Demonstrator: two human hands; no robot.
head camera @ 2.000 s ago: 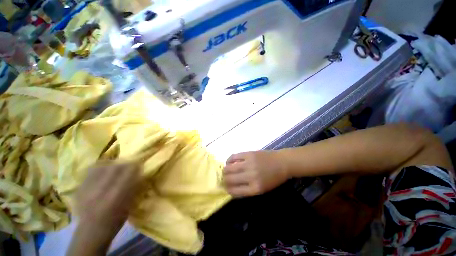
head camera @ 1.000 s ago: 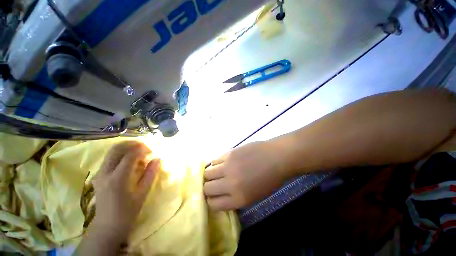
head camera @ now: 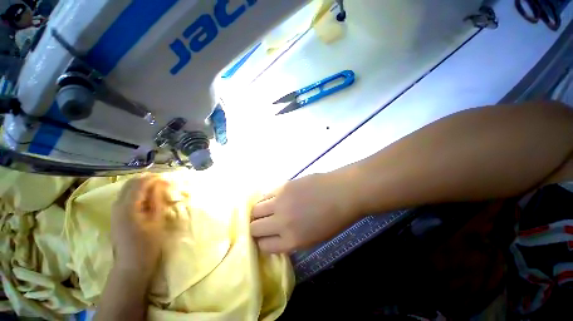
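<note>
A yellow garment piece [head camera: 207, 263] lies under the sewing machine [head camera: 144, 44] head and hangs over the table's front edge. My left hand [head camera: 147, 213] is on the cloth left of the lamp glare, blurred, with fingers curled on a gathered bit of fabric. My right hand [head camera: 298, 216] grips the cloth's right edge, fingertips hidden in or behind the fold. The needle and presser foot are lost in the white glare. The tension assembly [head camera: 191, 147] sits just above my left hand.
Blue thread snips [head camera: 317, 92] lie on the machine bed. Yellow scraps [head camera: 330, 28] and a thin blue strip [head camera: 242, 61] lie behind them. Dark scissor handles [head camera: 541, 11] show at the top right. A yellow pile [head camera: 31, 244] is at the left. A ruler strip [head camera: 352, 237] runs along the front edge.
Since two seconds ago the view has moved closer to the machine head, and my left hand has moved up beside the glare. Over the last second both hands stay on the cloth, with small shifts.
</note>
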